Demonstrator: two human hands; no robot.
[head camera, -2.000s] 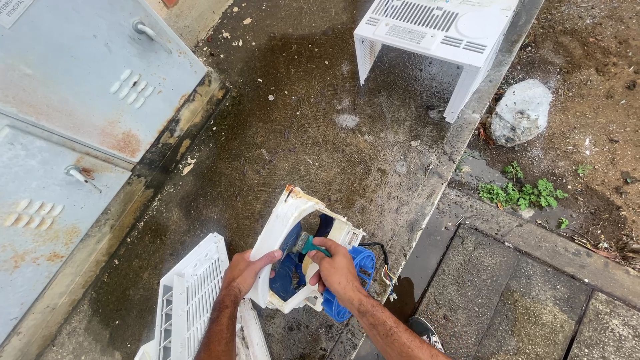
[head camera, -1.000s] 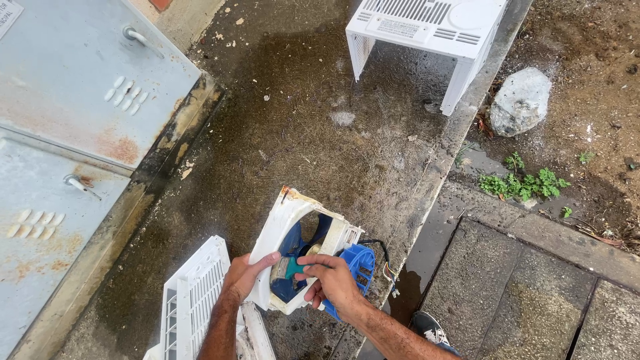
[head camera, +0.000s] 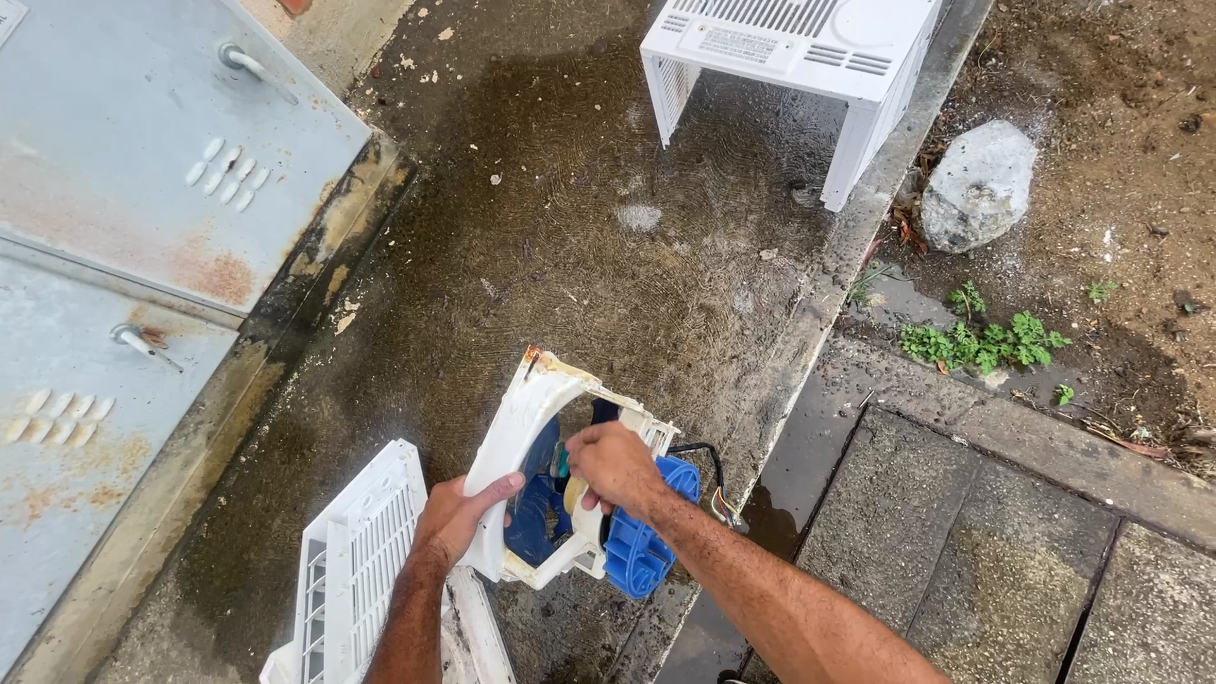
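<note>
A white plastic fan housing (head camera: 513, 423) with a stained, rusty upper corner is tilted above the wet concrete. My left hand (head camera: 463, 513) grips its left rim, thumb on the front face. Inside its round opening sit dark blue fan blades (head camera: 534, 518). My right hand (head camera: 613, 465) reaches into the opening, its fingers closed on a teal-handled brush (head camera: 562, 463), mostly hidden by the hand and housing. A bright blue round plastic part (head camera: 641, 556) is at the housing's right side, below my right wrist. Black cable and thin coloured wires (head camera: 724, 503) come out beside it.
A white slatted plastic panel (head camera: 375, 560) lies at lower left. A white vented casing (head camera: 779, 47) stands at the top, near the concrete edge. Rusty grey metal cabinet doors (head camera: 161, 180) are on the left. A pale rock (head camera: 978, 185) and green weeds (head camera: 997, 342) are at right.
My right hand has moved deeper into the housing's opening with the brush, whose teal handle showed more fully two seconds ago. My left hand keeps its hold on the rim.
</note>
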